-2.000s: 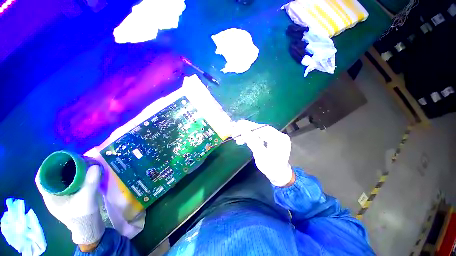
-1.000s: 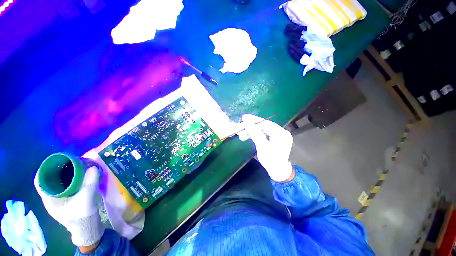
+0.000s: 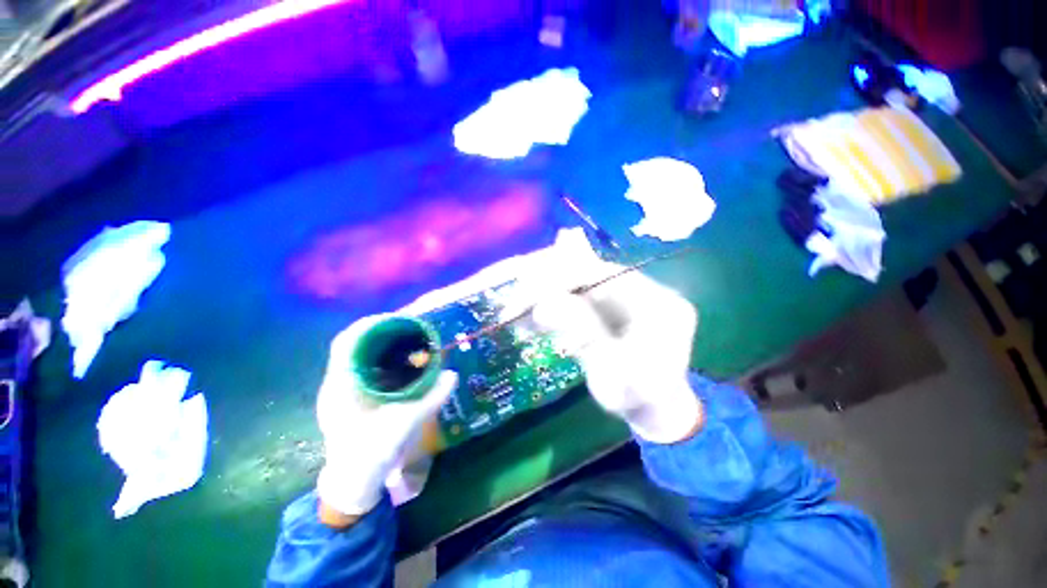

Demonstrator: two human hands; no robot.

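Observation:
The green circuit board (image 3: 517,373) lies on the white padding cloth (image 3: 488,276), partly hidden behind both hands. My white-gloved left hand (image 3: 362,431) grips the green coating pot (image 3: 370,365) over the board's left end, its dark opening facing up. My white-gloved right hand (image 3: 637,345) is over the board's right part and holds a thin brush (image 3: 499,326). The brush's tip end reaches the pot's right rim; whether it is inside cannot be told exactly. A pen-like tool (image 3: 590,223) lies beyond the board.
Crumpled wipes (image 3: 526,115) lie beyond the board, and more wipes (image 3: 115,287) lie at left. A striped folded towel (image 3: 878,155) lies at right beside a whitish wipe (image 3: 847,230). A glowing UV lamp (image 3: 207,48) runs along the upper left. A small clear cup (image 3: 708,83) stands far back.
The view has swung left and up. My left hand has brought the pot over the board's left end. My right hand has moved in over the board, its brush now reaching the pot.

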